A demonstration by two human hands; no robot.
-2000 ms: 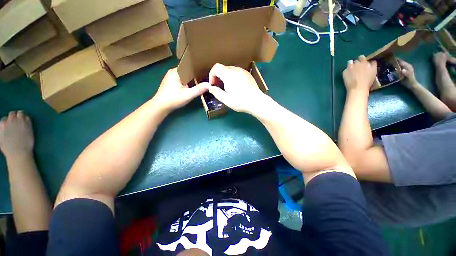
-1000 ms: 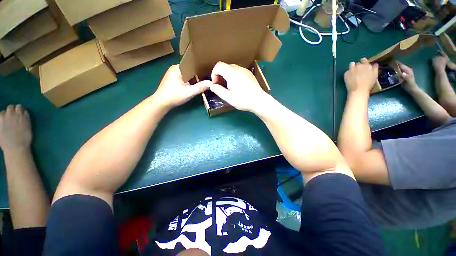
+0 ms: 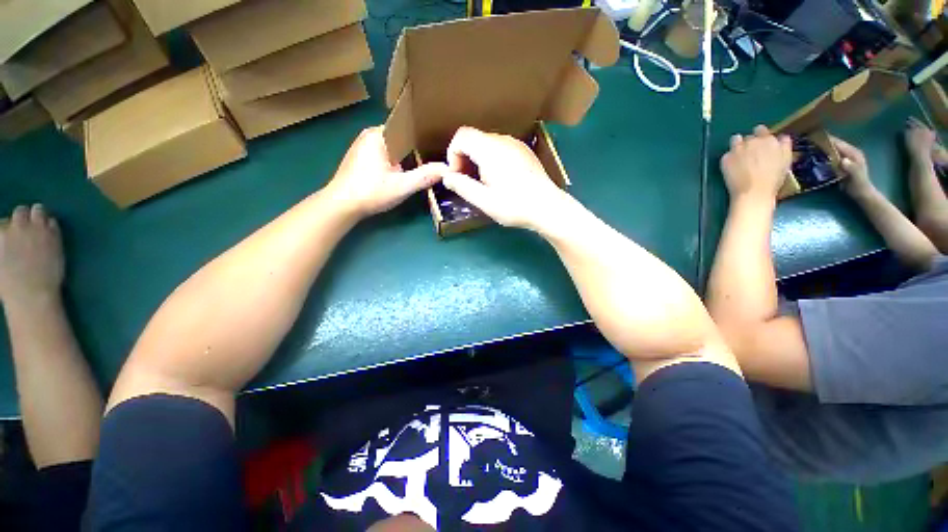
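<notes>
An open brown mailer box (image 3: 557, 166) stands on the green bench mat, its tall box lid (image 3: 489, 75) upright at the back with ear flaps out. Black, shiny contents (image 3: 453, 208) show in the tray's front left. My left hand (image 3: 376, 179) is at the box's left side, its thumb reaching over the tray. My right hand (image 3: 501, 179) is over the tray, fingers curled, its thumb and fingertips meeting the left thumb tip. Whether anything small is pinched there cannot be seen. The hands hide much of the tray.
Stacked mailer boxes (image 3: 166, 135) stand at the left. Another person's hand (image 3: 31, 255) rests on the bench at far left. At right, another person's hands (image 3: 757, 164) are at a neighbour's mailer box (image 3: 811, 179) with black contents. White cables (image 3: 665, 75) lie at the back.
The view has shifted slightly, so the box and hands appear a little further right. My hands keep nearly the same pose over the tray.
</notes>
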